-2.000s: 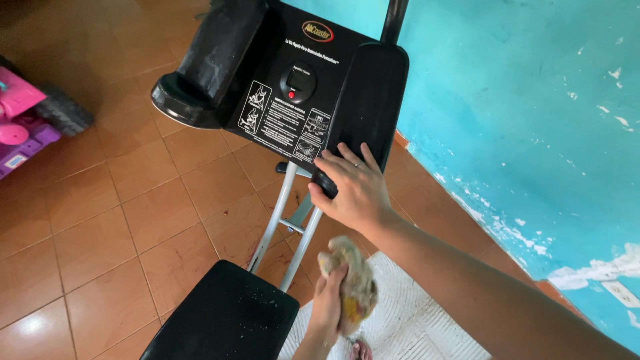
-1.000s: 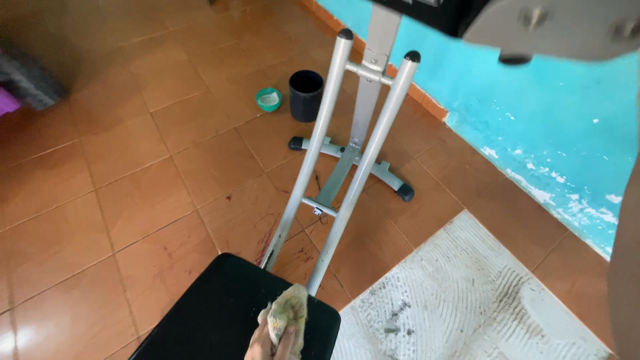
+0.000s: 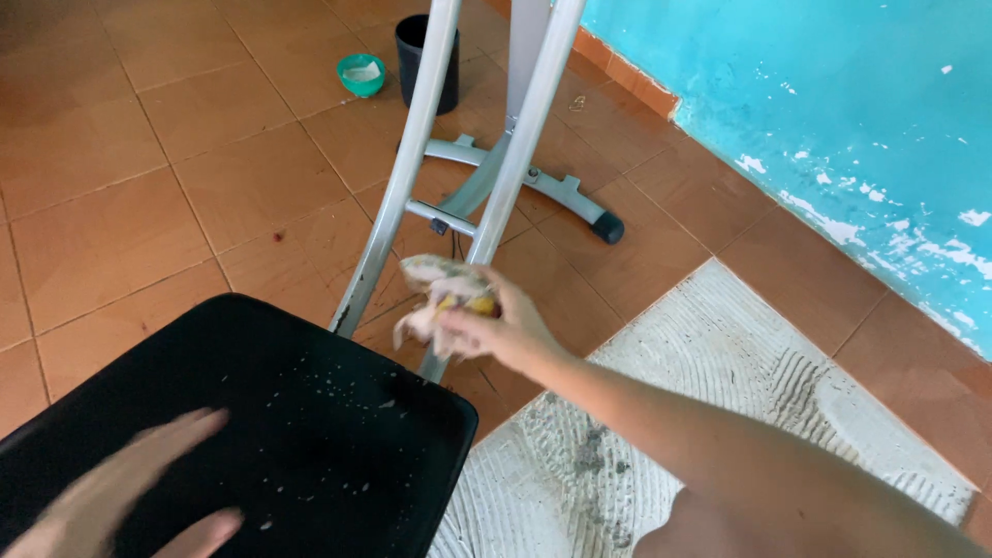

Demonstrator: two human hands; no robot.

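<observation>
My right hand (image 3: 504, 318) grips a crumpled, dirty cloth (image 3: 449, 302) with a yellow patch, held over the lower silver rails (image 3: 393, 194) of an exercise machine. My left hand (image 3: 139, 480) is blurred and empty, its fingers apart, over the black padded seat (image 3: 310, 434). Whether it touches the seat I cannot tell. Whitish drops and specks lie on the seat's surface near its far right corner. A short crossbar (image 3: 442, 217) joins the two rails just beyond the cloth.
Behind the rails stands a black cylindrical bin (image 3: 430, 66), beside a green bowl (image 3: 361, 75) with something white inside. The machine's floor foot (image 3: 566, 194) has a black end cap. Orange tiles (image 3: 101, 201) surround a rough, untiled patch (image 3: 697, 387). A peeling turquoise wall (image 3: 837, 101) rises at right.
The cloth was in my left hand over the seat a second ago and is now in my right hand by the rails. The view has dropped from the machine's upper panel to the seat and floor.
</observation>
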